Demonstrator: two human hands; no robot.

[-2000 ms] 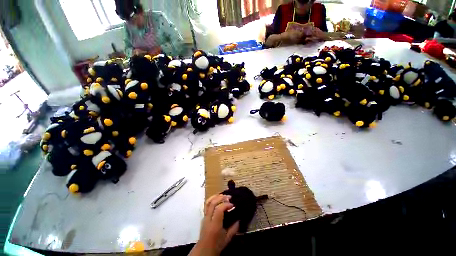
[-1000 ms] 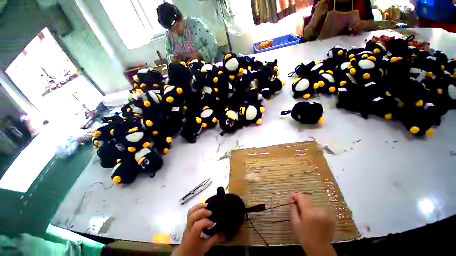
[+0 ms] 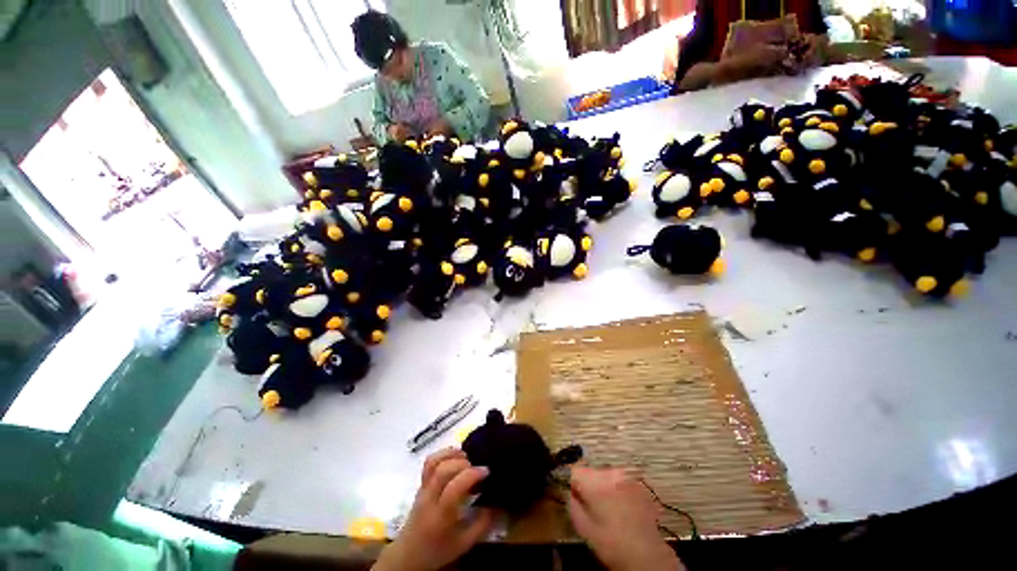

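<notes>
A black plush penguin point(image 3: 507, 460) is at the near left edge of the cardboard pad point(image 3: 658, 413), with its dark back showing. My left hand point(image 3: 444, 513) grips its left side. A black loop sticks out from its right side. My right hand point(image 3: 613, 511) is close to that side, fingertips together near the loop. Black thread point(image 3: 678, 515) curves over the cardboard beside my right hand. A needle cannot be made out. Silver thread snips point(image 3: 442, 424) lie left of the cardboard.
A pile of penguins point(image 3: 390, 240) is at the back left and another pile point(image 3: 859, 178) at the back right. A single penguin point(image 3: 686, 249) lies between them. A yellow patch point(image 3: 368, 529) is at the near table edge. Two people sit across the table.
My right hand, absent two seconds ago, was out to the right over the cardboard with the thread pulled taut. It has now moved left to the plush, and the thread lies slack.
</notes>
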